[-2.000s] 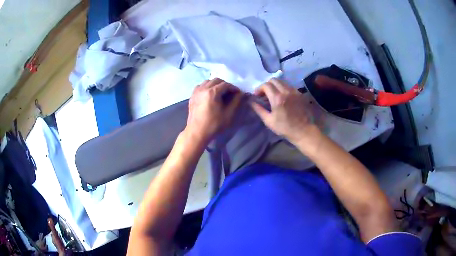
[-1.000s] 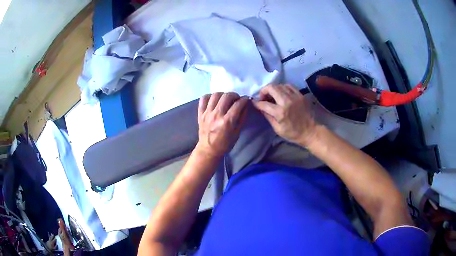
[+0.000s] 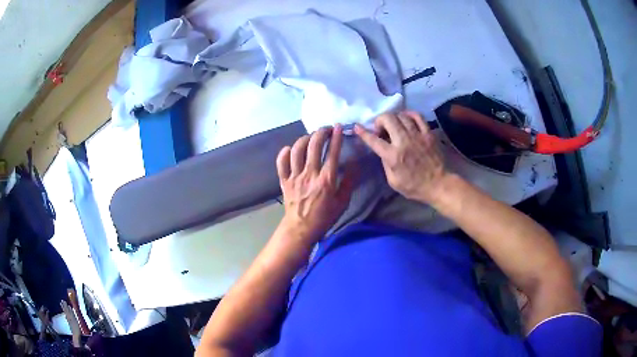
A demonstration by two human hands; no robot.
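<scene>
The pale grey garment piece (image 3: 314, 56) lies across the table beyond the board and runs under both hands toward my body. The dark grey padded board (image 3: 202, 185) stretches left from my hands. My left hand (image 3: 307, 178) lies on the cloth at the board, fingers spread, index fingertip on the cloth's edge. My right hand (image 3: 411, 155) pinches the same edge between thumb and fingers, close to the left fingertip. The black iron (image 3: 482, 132) with its reddish-brown handle rests on the table right of my right hand, untouched.
A blue block (image 3: 160, 139) stands beyond the board, with crumpled cloth over it. An orange-red hose sleeve (image 3: 566, 142) leaves the iron and joins a grey line. White and dark cloth hangs at left. Part of a person's hand (image 3: 72, 319) shows at lower left.
My left hand has opened from a curled grip and spread its fingers flatter on the cloth. My right hand keeps about the same place. The cloth edge between them shows more.
</scene>
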